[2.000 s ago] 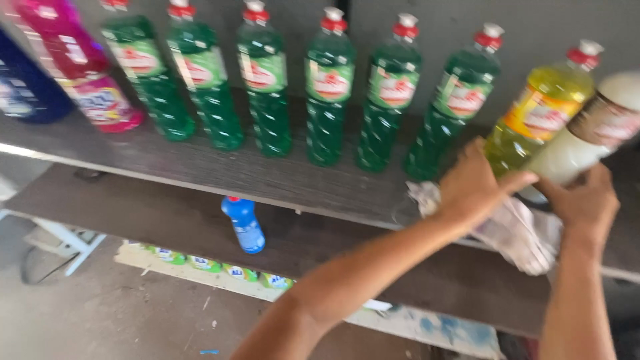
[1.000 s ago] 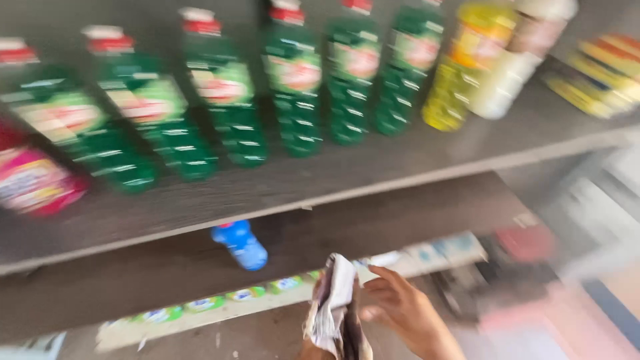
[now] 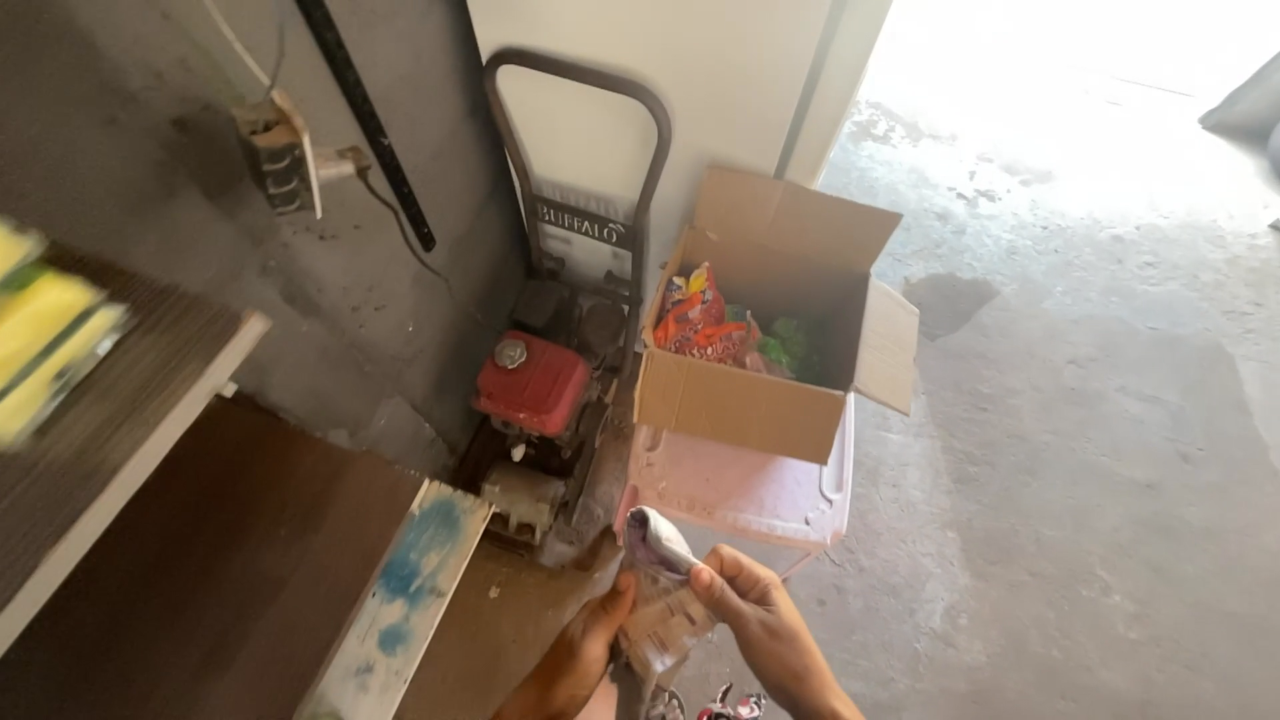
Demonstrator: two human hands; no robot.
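A crumpled piece of packaging or cloth (image 3: 665,615), pale with faint print, is between my two hands at the bottom centre; its exact kind is unclear. My left hand (image 3: 590,635) grips its left side, fingers partly hidden. With thumb and fingers, my right hand (image 3: 755,605) pinches its upper right edge. Beyond them an open cardboard box (image 3: 745,405) holds red and green plastic packages (image 3: 700,320) and rests on a pinkish plastic container (image 3: 735,490).
A wheeled machine with a red fuel tank (image 3: 535,383) and a tall handle (image 3: 580,70) stands against the wall. Dark shelves (image 3: 130,340) carry blurred yellow packs (image 3: 50,320) at left. A paint-stained board (image 3: 415,590) runs along the lower shelf. A power outlet (image 3: 275,165) is on the wall.
The view has swung far right, from the shelf of bottles to the box and machine. Two seconds ago my hands were at the yellow and white bottles; now both are away from them.
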